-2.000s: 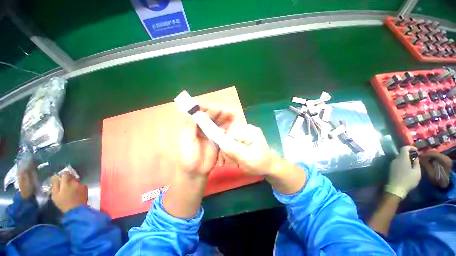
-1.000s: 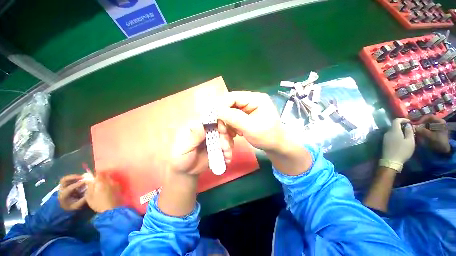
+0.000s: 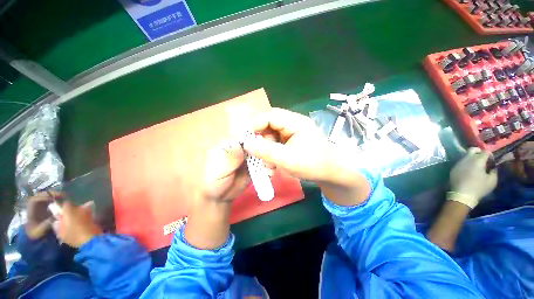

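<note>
A white perforated watch strap is held between both bare hands above the red mat. Its rounded tip hangs down toward me, and rows of dark holes show along it. My left hand grips the strap from the left near its upper part. My right hand has its thumb and fingertips pinched at the strap's upper end, which they mostly hide. A small dark piece shows at the fingertips; I cannot tell what it is. A patterned white strip lies at the mat's front edge.
Right of the mat, a strap pile lies on a clear plastic sheet. Red parts trays stand at far right, near a neighbour's gloved hand. Bundled plastic bags lie far left, by another neighbour's hands.
Since two seconds ago the strap has been turned so its rounded tip points down. In the last second its tip swung slightly right. The left neighbour's hands moved away from the mat.
</note>
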